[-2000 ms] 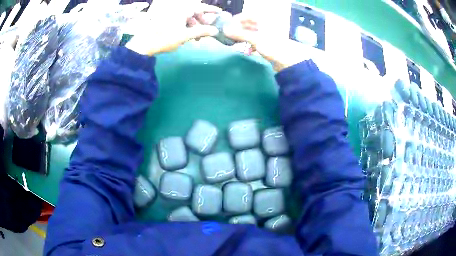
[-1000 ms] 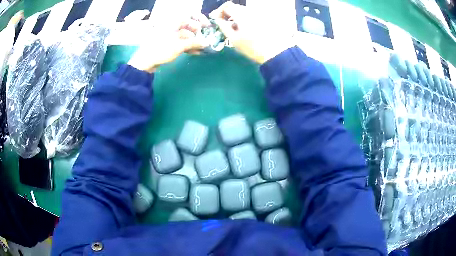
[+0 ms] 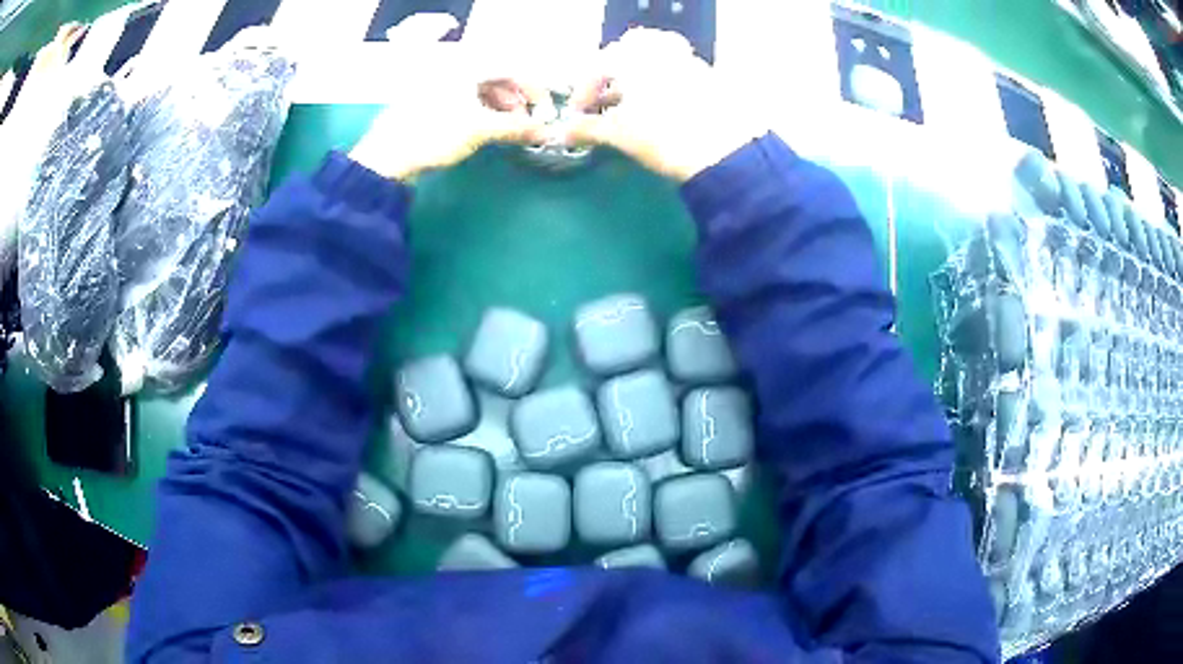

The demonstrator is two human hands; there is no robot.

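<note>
My left hand (image 3: 474, 119) and my right hand (image 3: 629, 117) meet at the top centre, partly washed out by glare. Between their fingertips they hold a small shiny object (image 3: 558, 145), which looks like an open charging case; its details are blurred. Several grey-blue charging cases (image 3: 554, 423) lie loose on the green mat (image 3: 558, 240) between my forearms, each with a thin pale curved line. Some cases at the front and sides are partly hidden by my jacket and sleeves.
White boxes with dark inserts (image 3: 878, 65) stand in a row along the far side. Clear plastic bags (image 3: 188, 195) lie at left above a flat black object (image 3: 88, 431). A clear blister tray (image 3: 1090, 415) of cases is at right.
The hands have come down slightly from the far edge with the held object, and the fingers are now closer around it. The row of boxes appears shifted to the right.
</note>
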